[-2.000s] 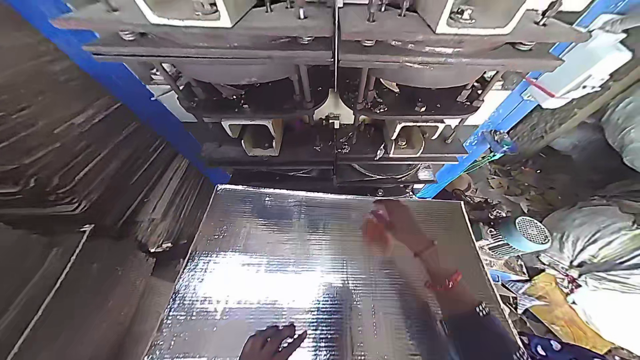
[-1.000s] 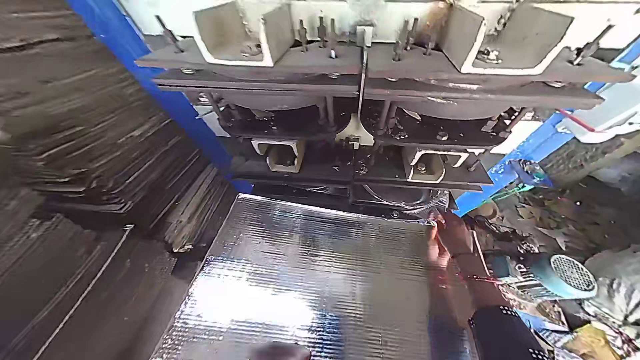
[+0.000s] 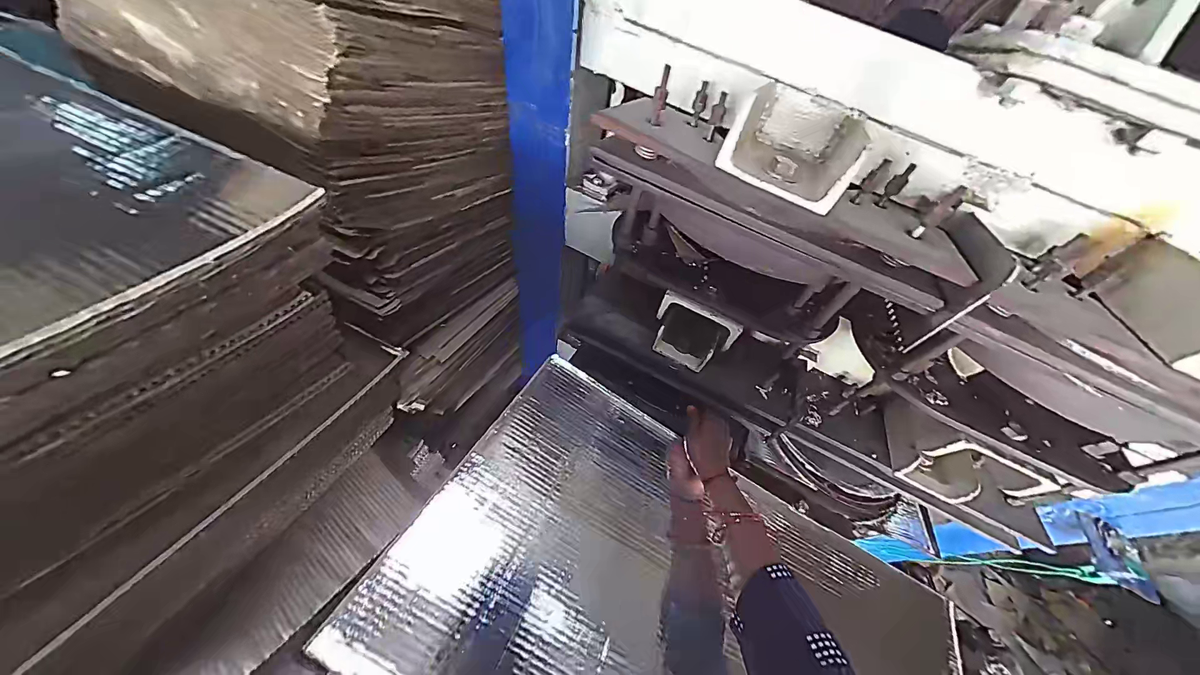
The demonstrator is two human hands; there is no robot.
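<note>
A silver, foil-faced corrugated sheet (image 3: pixel 553 525) lies flat in front of a press machine (image 3: pixel 750 225). My right hand (image 3: pixel 705 450) is at the sheet's far edge, just under the machine's lower plate (image 3: pixel 647 366). Its fingertips are partly in shadow, and whether they hold anything cannot be made out. Red threads circle the wrist below a dark dotted sleeve, and the forearm mirrors in the foil. My left hand is out of view.
At the left stands a tall stack of brown cardboard sheets (image 3: pixel 422 159). Nearer is another stack with a shiny sheet (image 3: pixel 159 197) on top. A blue metal post (image 3: pixel 539 169) rises beside the machine. Green cord (image 3: pixel 1031 564) and clutter lie at the lower right.
My right hand has gone from over the sheet to its right far corner, then leftward along the far edge. My left hand has left the view. The view has swung left.
</note>
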